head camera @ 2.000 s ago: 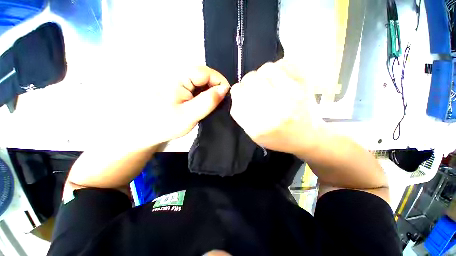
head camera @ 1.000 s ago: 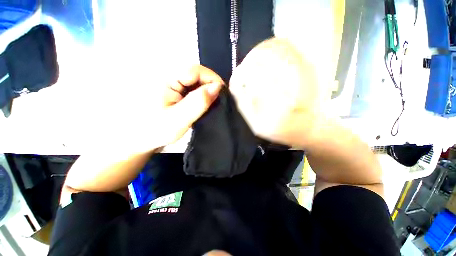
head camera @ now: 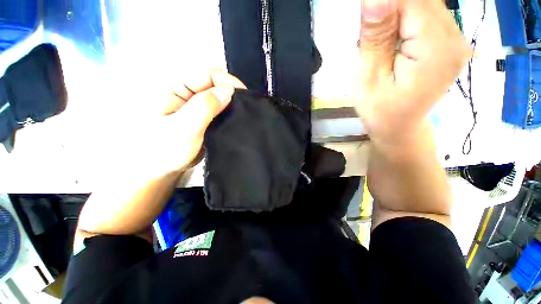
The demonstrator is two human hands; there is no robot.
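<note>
The black zippered panel [head camera: 290, 41] runs from the top edge toward me, with its silvery zipper [head camera: 268, 71] down the centre. At its near end a rounded black pouch piece [head camera: 255, 154] hangs over the table edge. My left hand [head camera: 196, 113] pinches the upper left corner of this piece between thumb and fingers. My right hand [head camera: 409, 71] is raised right of the panel, away from the fabric, with its fingers curled. Its fingertips are near the top edge and I cannot tell whether they hold something.
A black pouch [head camera: 37, 83] lies at the left on the white table [head camera: 130, 65]. Blue bins [head camera: 522, 89] stand at the right edge. A dark cord [head camera: 470, 119] lies right of my right hand, with a bit of green handle behind the hand. A fan is at lower left.
My right hand has let go of the fabric and moved up and right. My left hand keeps its pinch and has shifted slightly left. The pouch piece now lies spread wider.
</note>
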